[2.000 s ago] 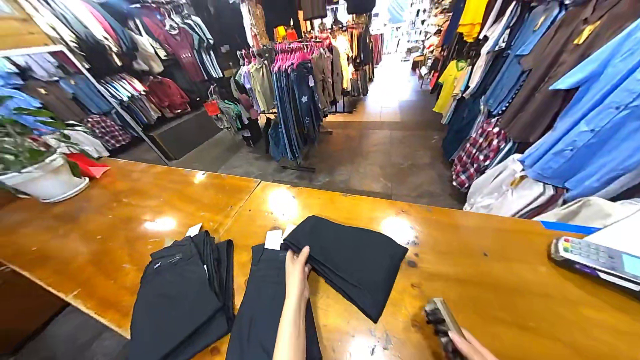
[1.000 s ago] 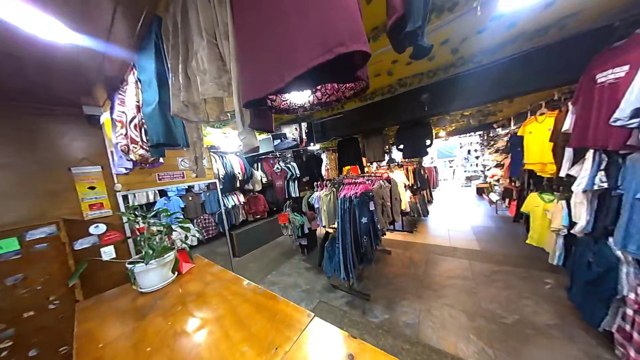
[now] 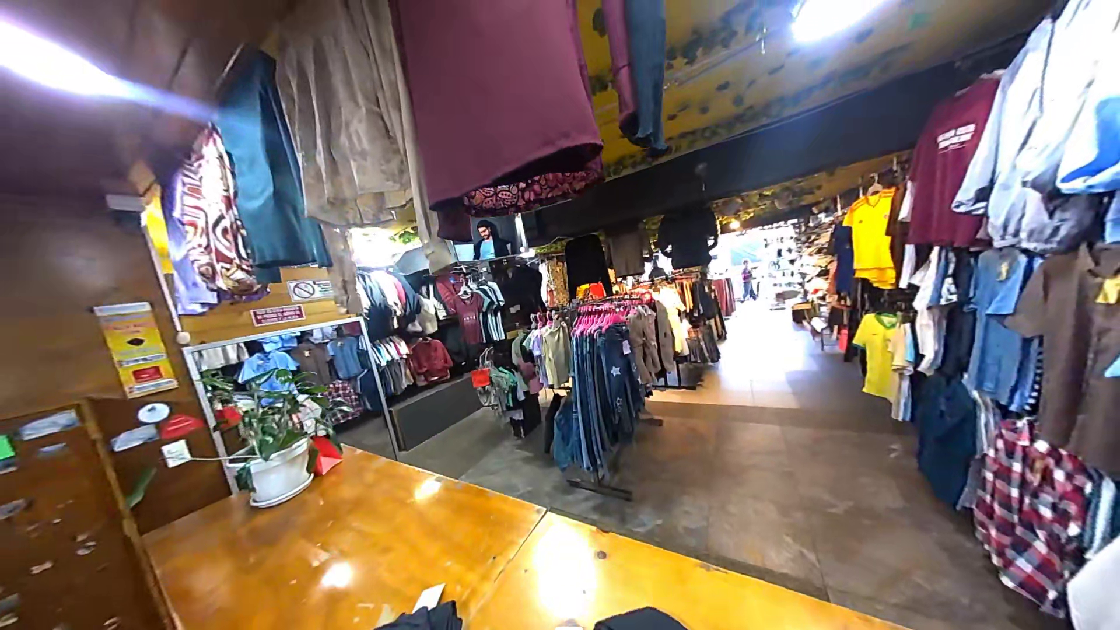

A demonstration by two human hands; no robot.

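Neither my left hand nor my right hand shows in the head view now, so what they hold or touch is hidden. At the bottom edge, only the top of a dark folded garment point(image 3: 430, 618) with a white tag point(image 3: 430, 597) lies on the varnished wooden counter point(image 3: 420, 534). Another black folded garment point(image 3: 640, 619) just shows to its right, also cut off by the frame's edge.
A potted plant in a white pot point(image 3: 278, 472) stands at the counter's far left, with a red object point(image 3: 326, 455) beside it. Beyond are a rack of jeans point(image 3: 604, 394) and a mirror point(image 3: 289, 350). Garments point(image 3: 499, 96) hang overhead; shirts point(image 3: 1032, 507) hang at right.
The view has swung up and left since two seconds ago. Both hands, the dark object at the right hand and the card terminal have left the view; the folded garments are mostly out of it.
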